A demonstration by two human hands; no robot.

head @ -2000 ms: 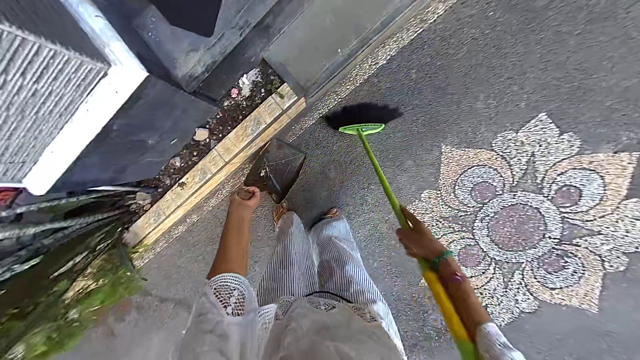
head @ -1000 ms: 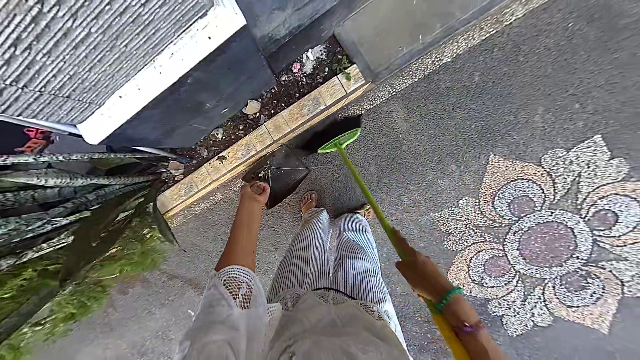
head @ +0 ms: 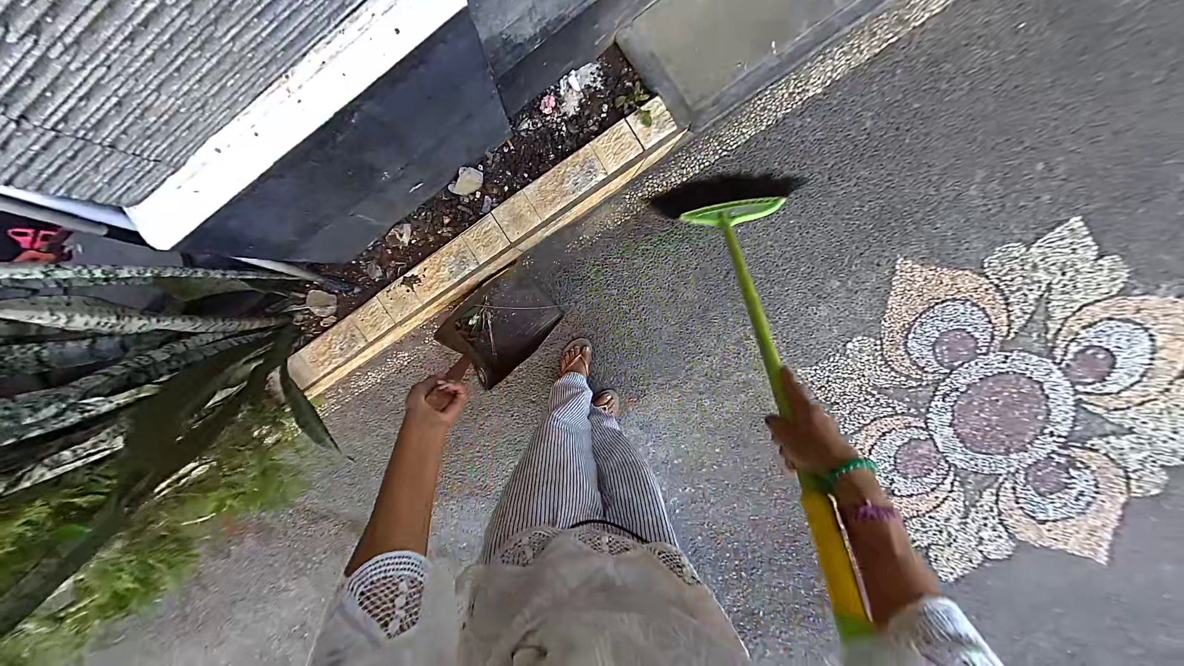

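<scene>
My left hand (head: 438,400) is closed around the short handle of a dark dustpan (head: 504,324), which holds some leaves and thin stalks. The pan lies beside the tiled curb, left of my sandaled feet. A broom (head: 754,301) with a green and yellow pole is gripped in my right hand (head: 814,430), which wears a green bracelet. Its green head with black bristles is over the pavement up and to the right of the dustpan; whether the bristles touch the ground I cannot tell.
A tiled curb (head: 518,217) edges a soil bed (head: 435,208) with stones along a dark wall (head: 370,166). Long-leaved plants (head: 139,370) reach in at the left. A pebble flower mosaic (head: 1001,416) is set in the pavement at the right.
Since one second ago the broom head has moved right, away from the dustpan and curb, where it was close to both. My left hand keeps hold of the dustpan.
</scene>
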